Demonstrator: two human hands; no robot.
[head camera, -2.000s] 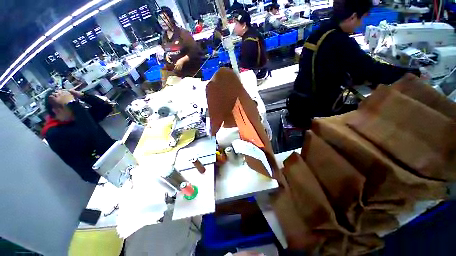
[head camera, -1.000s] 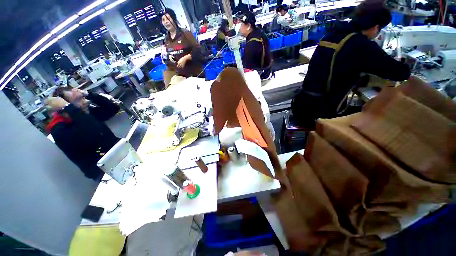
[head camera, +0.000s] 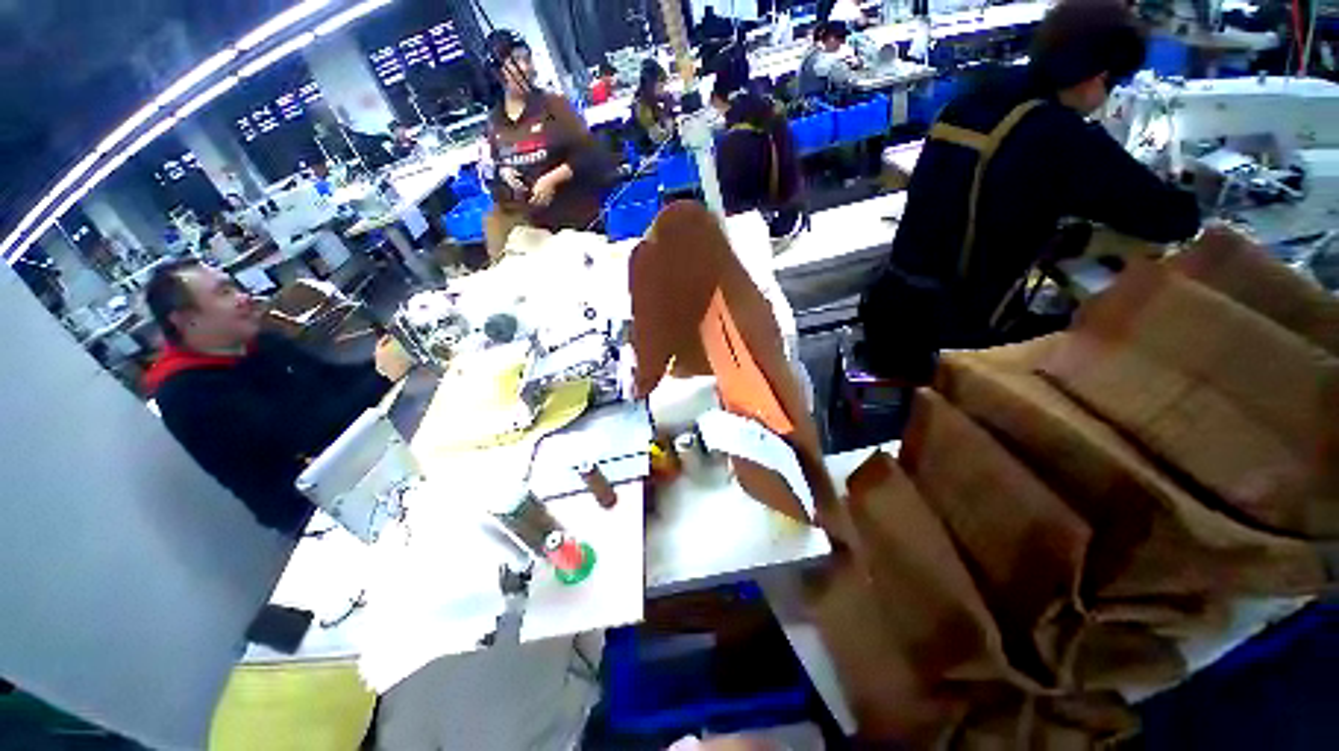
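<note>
Neither of my hands can be made out. A pale pinkish shape (head camera: 749, 738) is cut off by the bottom edge; I cannot tell if it is part of a hand. A row of overlapping brown bag bodies (head camera: 984, 514) lies on the bench at the right. A stiff brown panel (head camera: 679, 286) with a rounded top and orange inner side stands upright left of them. A curved white piece (head camera: 756, 451) leans against it, beside small bottles (head camera: 686, 452).
A red thread cone (head camera: 570, 555) with a green base stands beside a grey canister (head camera: 523, 517) and a brown spool (head camera: 598, 486). A blue bin (head camera: 705, 687) is under the bench. A phone-like dark object (head camera: 279, 628) lies at left. Several people are around.
The person at the left has lowered both arms from the head. The seated person at the right leans more over the machine. The view has shifted slightly; the bag bodies look unmoved.
</note>
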